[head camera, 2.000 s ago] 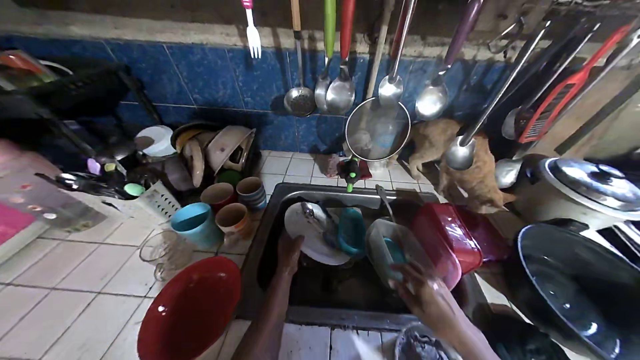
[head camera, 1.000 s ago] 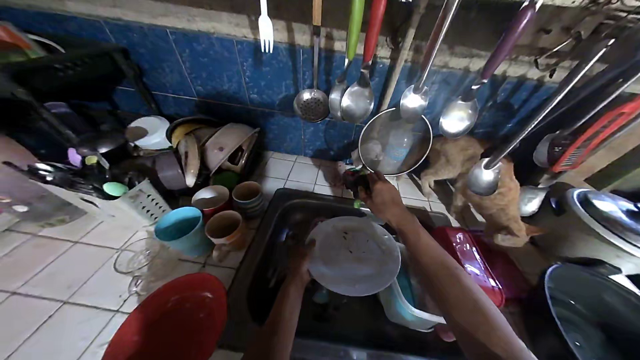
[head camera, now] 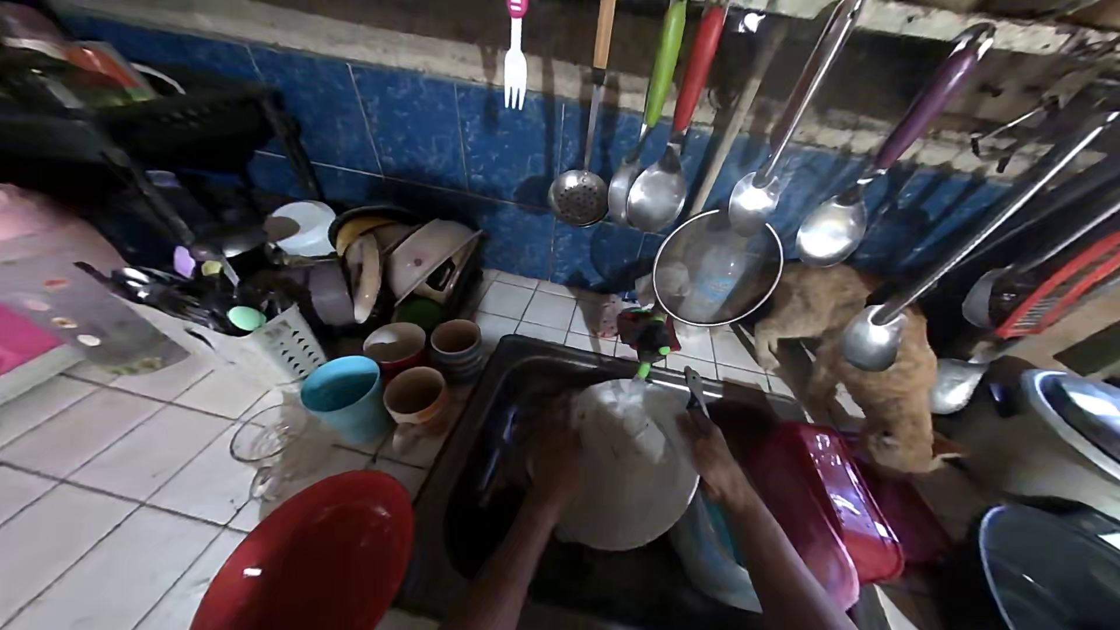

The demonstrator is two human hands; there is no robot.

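A round white plate [head camera: 626, 490] lies tilted over the dark sink [head camera: 490, 411], beneath the faucet with a green nozzle [head camera: 646, 363], and water runs onto it. My left hand [head camera: 553, 459] grips the plate at its left edge. At the plate's right edge is my right hand [head camera: 713, 451], its fingers partly hidden; a dark-handled utensil [head camera: 696, 389] sticks up beside them, and whether the hand holds it I cannot tell. Under my right forearm a pale plastic container [head camera: 713, 560] sits in the sink.
Left of the sink stand a blue cup [head camera: 346, 402], several mugs [head camera: 416, 398], a clear glass cup [head camera: 262, 437] and a red basin [head camera: 311, 560]. To the right are a red plastic container [head camera: 831, 499] and an orange cat [head camera: 892, 394]. Spoons and a strainer [head camera: 717, 267] hang above.
My right hand has come down from the faucet to the plate's right side. Water now runs onto the plate. Two seconds ago the plate lay farther left, with other dishes around it.
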